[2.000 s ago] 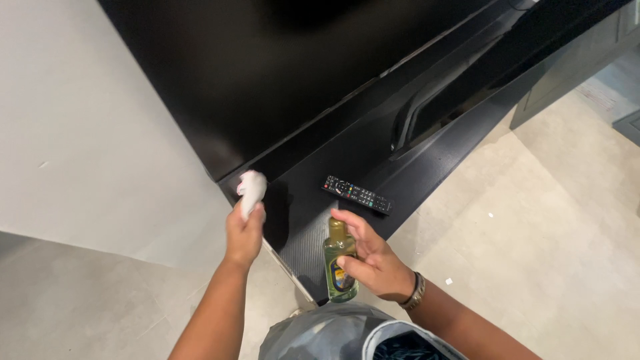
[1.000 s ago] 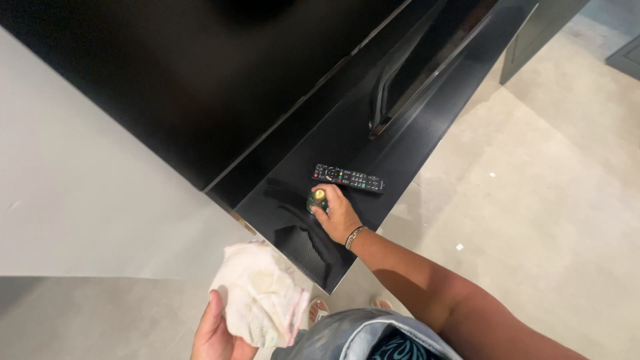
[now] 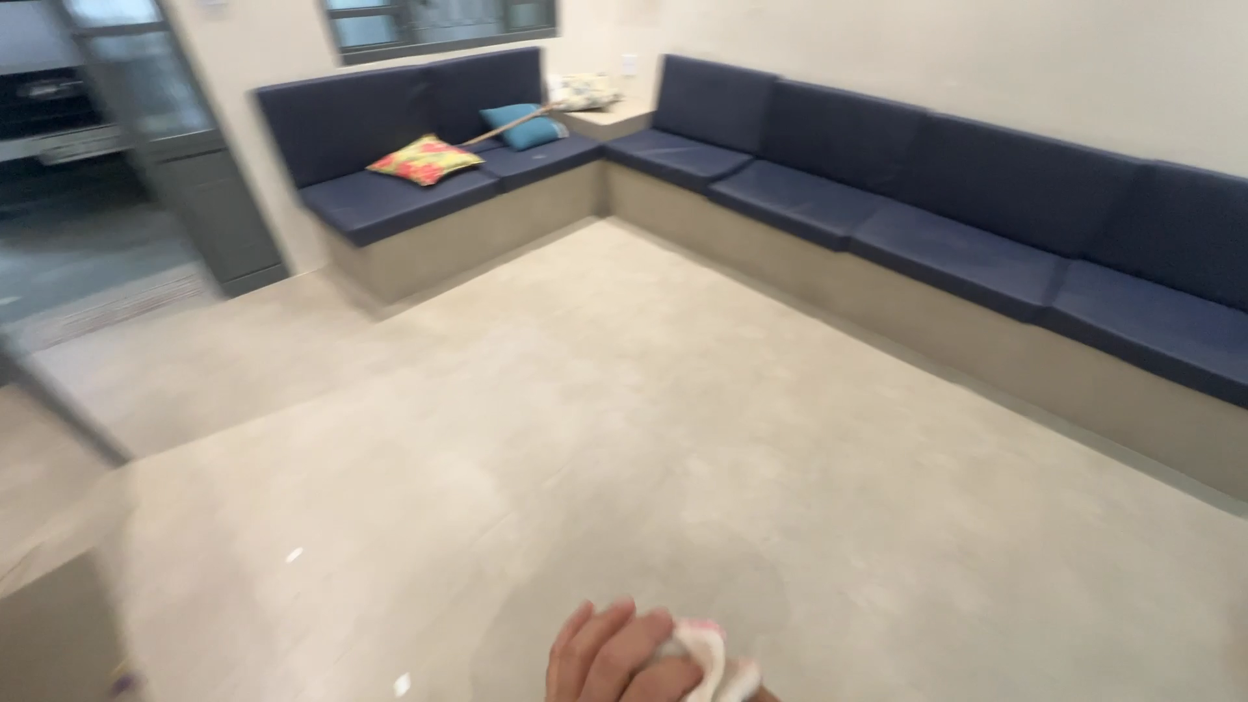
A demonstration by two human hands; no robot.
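Observation:
At the bottom edge, my left hand [image 3: 624,655] has its fingers curled against a bunched white cloth [image 3: 710,663] with a pink edge. The cloth is pressed at the fingers' right side, and part of it is cut off by the frame. A sliver of skin shows at the cloth's lower right, probably my right hand [image 3: 766,694]; its fingers and anything in it are hidden.
Dark blue cushioned benches [image 3: 936,244] line the corner, with a floral yellow pillow [image 3: 426,160], a blue pillow [image 3: 525,127] and a thin stick [image 3: 507,127]. Small white scraps [image 3: 294,555] lie on the pale floor [image 3: 585,409]. A doorway stands at left.
The view has swung from the black TV stand to the benches. The cloth, hanging spread from my left hand before, is now bunched. The bottle and remote are out of view.

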